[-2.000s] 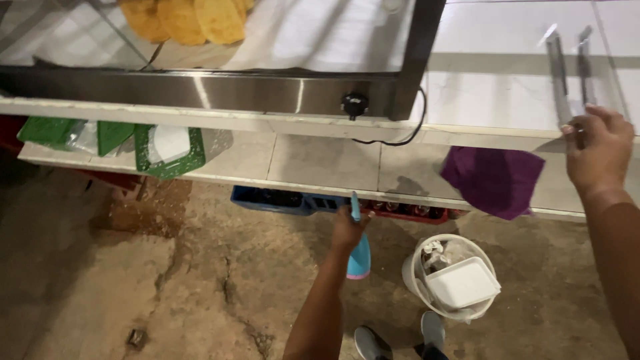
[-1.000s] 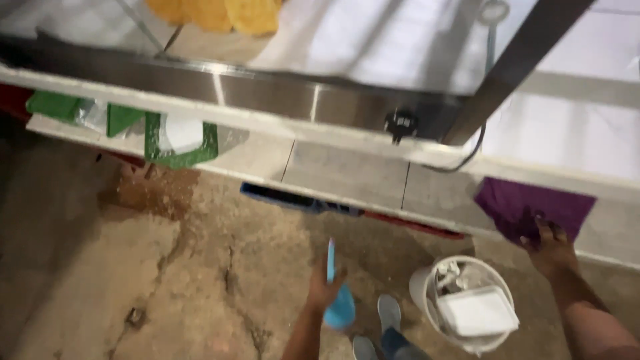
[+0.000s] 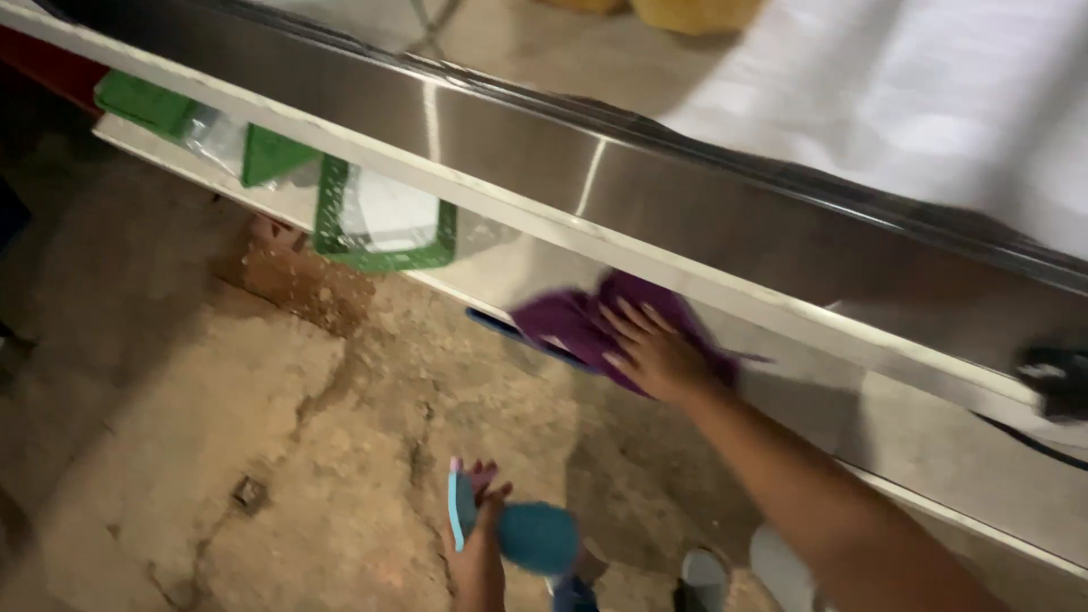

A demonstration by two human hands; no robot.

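My right hand point(image 3: 659, 353) lies on a purple cloth point(image 3: 565, 321), fingers spread, pressing it on the lower tiled shelf point(image 3: 790, 404). Part of the cloth hangs over the shelf's front edge. Below and to the left, over the floor, my left hand point(image 3: 483, 518) holds a light blue plastic object with a slim handle point(image 3: 459, 510) and a broad rounded end point(image 3: 537, 537); motion blur hides its exact kind. A green plastic basket point(image 3: 446, 234) with a white piece inside stands on the shelf to the left of the cloth.
Above the shelf runs a white counter edge point(image 3: 544, 212) with a metal-framed case point(image 3: 510, 127) on it. More green baskets point(image 3: 149, 106) and clear plastic point(image 3: 212, 136) lie at the far left. A dark knob point(image 3: 1054, 378) and a cable are at right. A white bucket point(image 3: 778, 561) stands by my feet.
My right hand let go of metal tongs on the counter, came down to the purple cloth and has moved left along the shelf with it. My left hand still holds the blue object.
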